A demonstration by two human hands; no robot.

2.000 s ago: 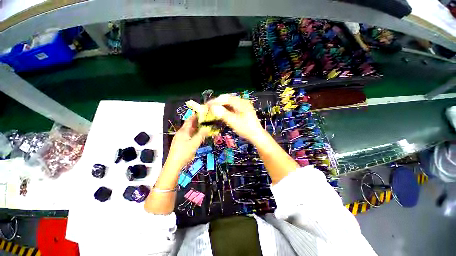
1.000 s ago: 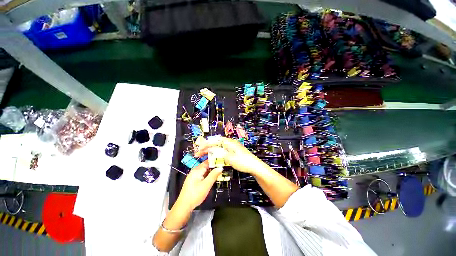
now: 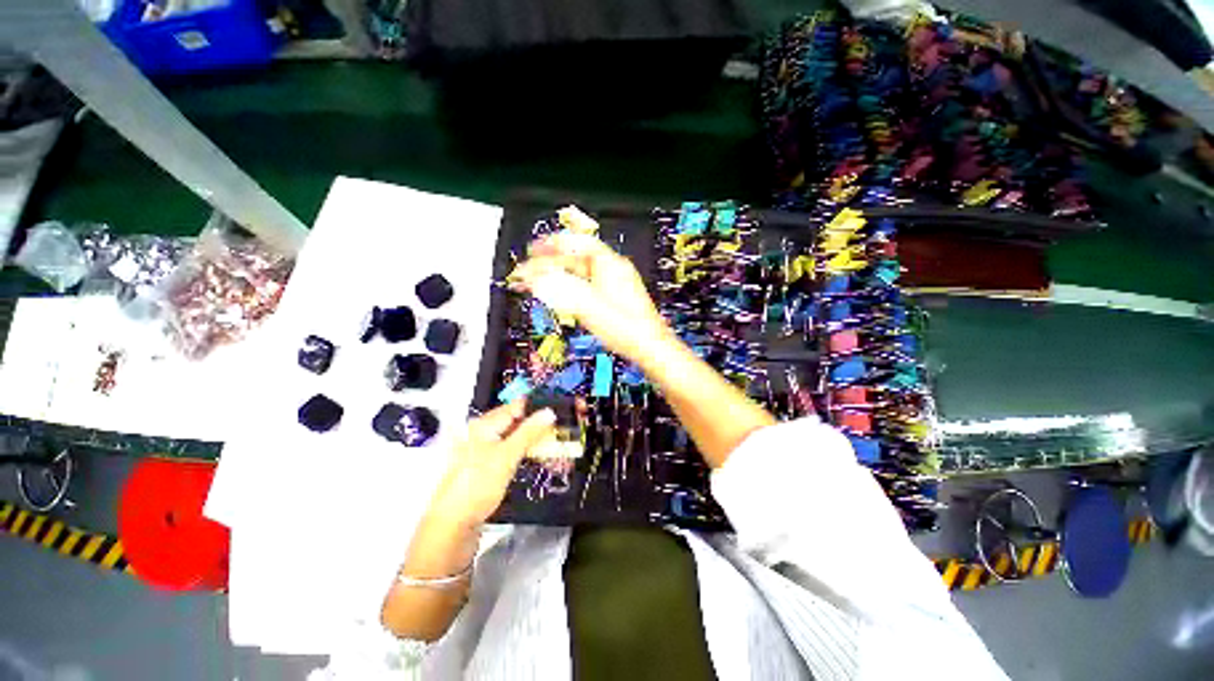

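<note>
My left hand [image 3: 499, 452] is low over the left part of the black tray [image 3: 634, 253], with its fingers on a clipped housing [image 3: 557, 423]; a pale clip shows at the piece's lower edge. My right hand [image 3: 593, 293] is higher, over the tray's upper left, apart from the left hand. Its fingers are bent and blurred, and whether they hold a clip cannot be told. Loose binder clips [image 3: 603, 375] in blue, teal and yellow lie in the tray between the hands. Several black housings [image 3: 320, 412] lie apart on the white sheet [image 3: 286, 486].
Rows of clipped pieces [image 3: 852, 373] fill the tray's right side. A second tray of clipped pieces [image 3: 919, 120] is at the upper right, with a brown board [image 3: 979, 262] below it. Bagged copper-coloured parts [image 3: 229, 295] lie left. A blue bin [image 3: 200, 37] and large dark block [image 3: 573, 29] stand behind.
The hands were together on a pale-clipped piece and are now apart. My right hand has moved up towards the tray's upper left; my left hand stays low with the piece. The camera view has shifted.
</note>
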